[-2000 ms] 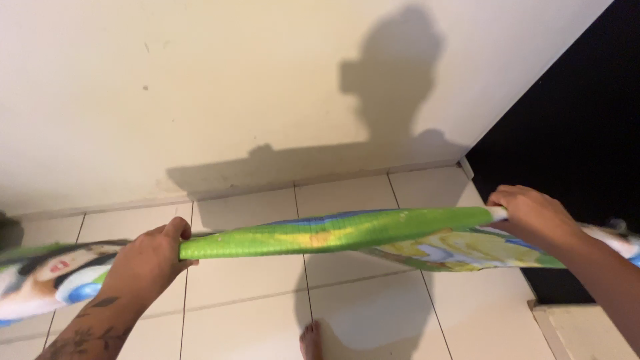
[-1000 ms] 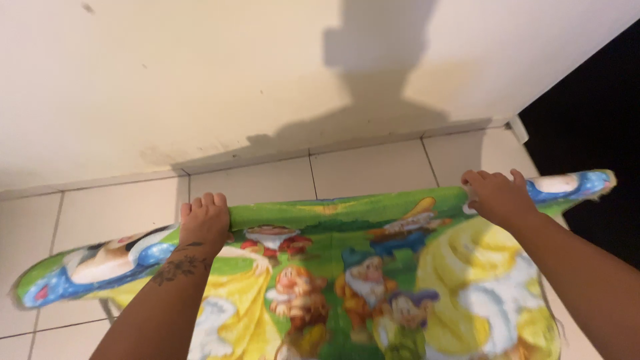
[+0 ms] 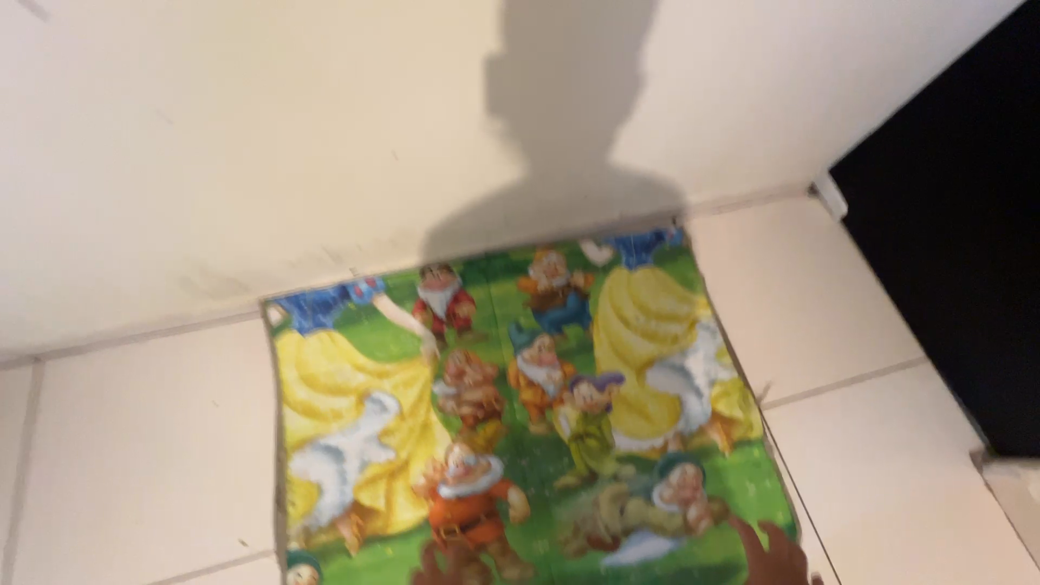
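A colourful printed cloth (image 3: 520,390) with cartoon dwarfs and yellow dresses lies spread on the tiled floor, its far edge along the foot of the wall. My left hand (image 3: 451,562) shows at the bottom edge over the cloth, mostly cut off by the frame. At the cloth's lower right edge is my right hand (image 3: 772,556), fingers apart, with nothing seen in it. Whether my left hand touches or holds the cloth cannot be told.
A pale wall (image 3: 244,146) with my shadow on it rises beyond the cloth. Light floor tiles (image 3: 146,439) lie on both sides. A black panel or doorway (image 3: 959,244) stands at the right, with a small white piece (image 3: 829,195) at its corner.
The cloth was held up between both hands at its top edge; now it lies on the floor against the wall. Both hands have let go of that edge and moved back to the bottom of the view.
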